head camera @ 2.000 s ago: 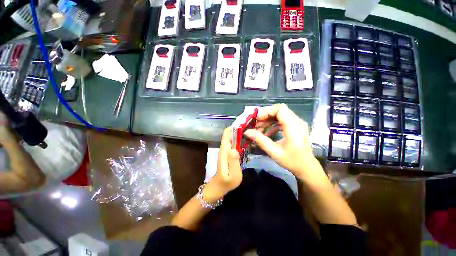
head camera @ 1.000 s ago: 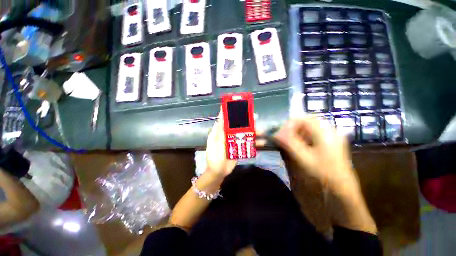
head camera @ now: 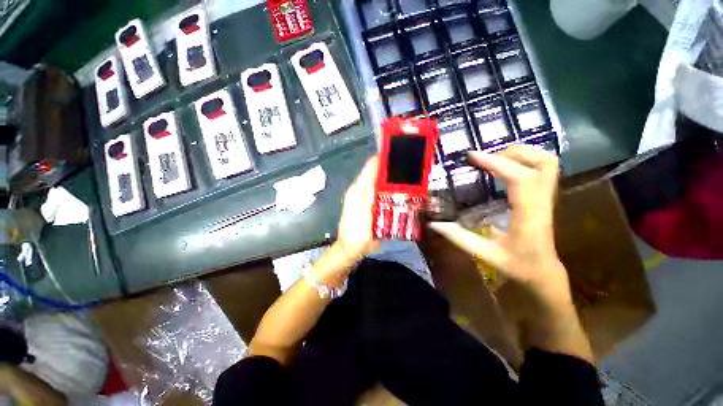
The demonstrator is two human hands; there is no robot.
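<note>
My left hand point(head camera: 357, 214) holds a red keypad phone point(head camera: 405, 178) upright, its dark screen and white-marked keys facing me. My right hand point(head camera: 519, 214) is to the right of the phone, over the near edge of the lens tray point(head camera: 560, 131), with thumb and index finger spread. A small dark blurred piece point(head camera: 441, 207) shows between the phone's lower right side and my right thumb. I cannot tell whether the hand holds it. The lens tray has rows of black-bordered clear squares.
The phone tray point(head camera: 238, 188) on the left holds white-backed phones point(head camera: 223, 135) and one red-front phone point(head camera: 290, 19). Tweezers point(head camera: 230, 216) and white crumpled paper point(head camera: 300, 190) lie before it. Crinkled film point(head camera: 186, 349) lies below the bench. Another person's arm point(head camera: 32, 388) is at lower left.
The view has turned and shifted right. The phone, edge-on between both hands two seconds ago, now faces me in my left hand. My right hand has moved away from it, its fingers spreading.
</note>
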